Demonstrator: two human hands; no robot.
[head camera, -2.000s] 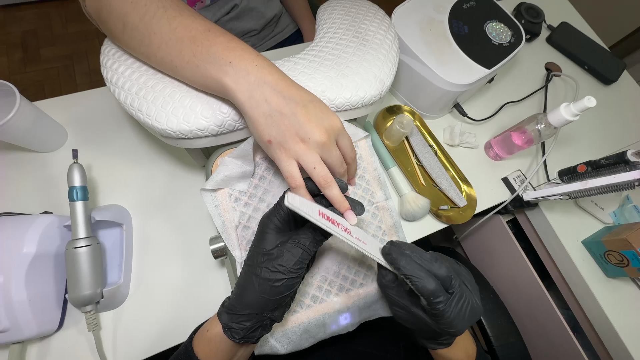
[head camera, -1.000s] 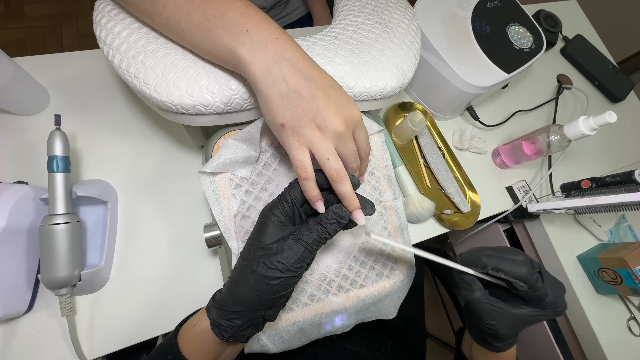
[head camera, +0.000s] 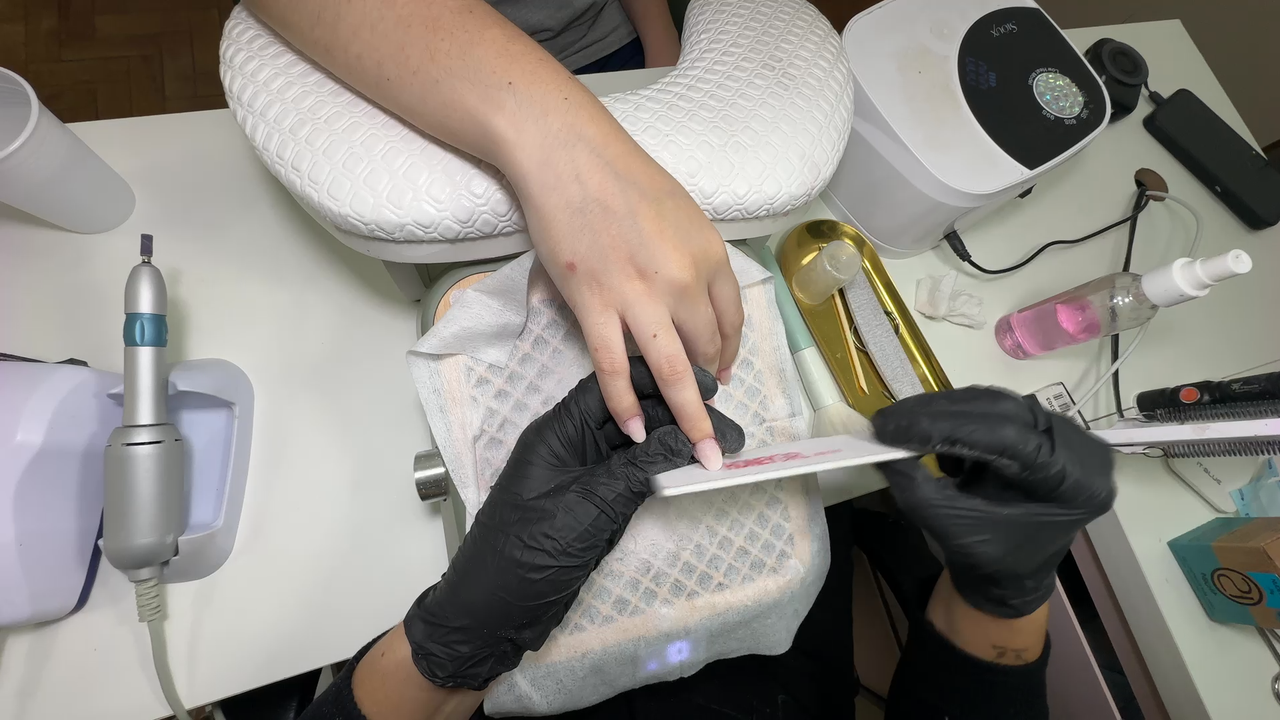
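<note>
My left hand (head camera: 560, 500), in a black glove, holds a finger of another person's hand (head camera: 640, 270) from below and beside, near its tip. In my right hand (head camera: 1000, 480), also gloved, is the right end of a white nail file (head camera: 790, 464) with red print. The file's left end lies at the tip of the held finger's pale pink nail, close to my left fingertips. The other person's forearm rests across a white quilted armrest (head camera: 740, 110). Beneath the hands a white cloth (head camera: 690, 590) covers a grid-topped unit.
At the left stand a nail drill handpiece (head camera: 146, 480) in its cradle and a frosted cup (head camera: 60, 160). To the right are a gold tray (head camera: 800, 245) with a grey file, a soft brush (head camera: 825, 390), a nail lamp (head camera: 900, 130), a pink spray bottle (head camera: 1080, 315) and cables.
My right hand has brought the file up from a lower right position one second ago, and its printed face shows again. My left hand still holds the other person's finger.
</note>
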